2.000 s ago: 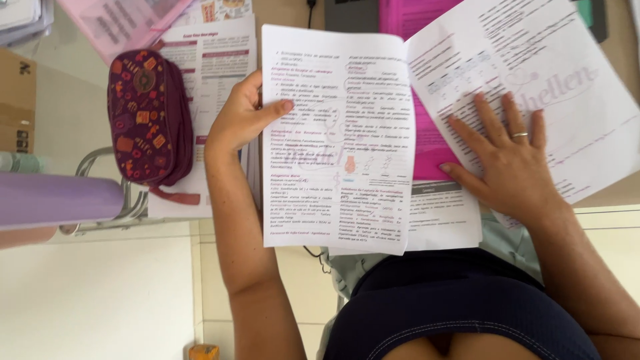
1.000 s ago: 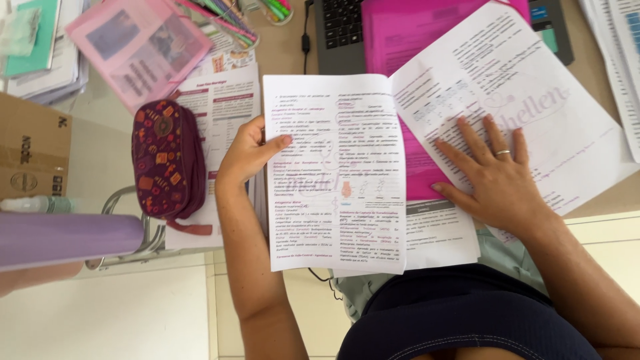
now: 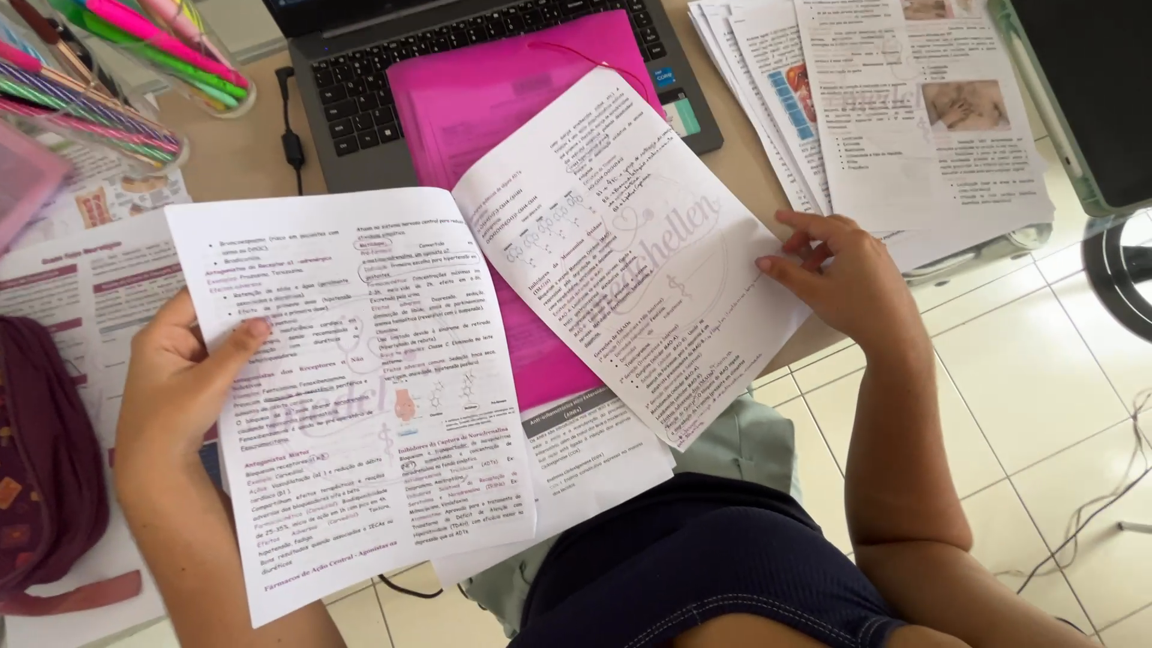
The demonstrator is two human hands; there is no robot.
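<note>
My left hand (image 3: 184, 378) grips the left edge of a printed paper booklet (image 3: 360, 468), its thumb lying on the page and its fingers behind. The booklet's right page (image 3: 630, 261) lies open over a pink translucent folder (image 3: 531, 333). At that page's right edge is my right hand (image 3: 823, 274), thumb and fingers bent around the sheet's border; whether they pinch the paper is not certain. Under the booklet, another printed sheet (image 3: 594, 459) juts out near my lap. The folder rests partly on an open laptop (image 3: 351, 99).
A purple patterned pencil case (image 3: 54, 477) lies on papers at the left. Clear cups of pens and highlighters (image 3: 220, 99) stand at the upper left. A stack of printed sheets (image 3: 918, 171) and a tablet in a green case (image 3: 1080, 99) are at the right. A black cable (image 3: 291, 144) runs beside the laptop.
My right hand has moved from flat on the right page to its outer edge. My left hand keeps its hold on the left page. The view has shifted to the right.
</note>
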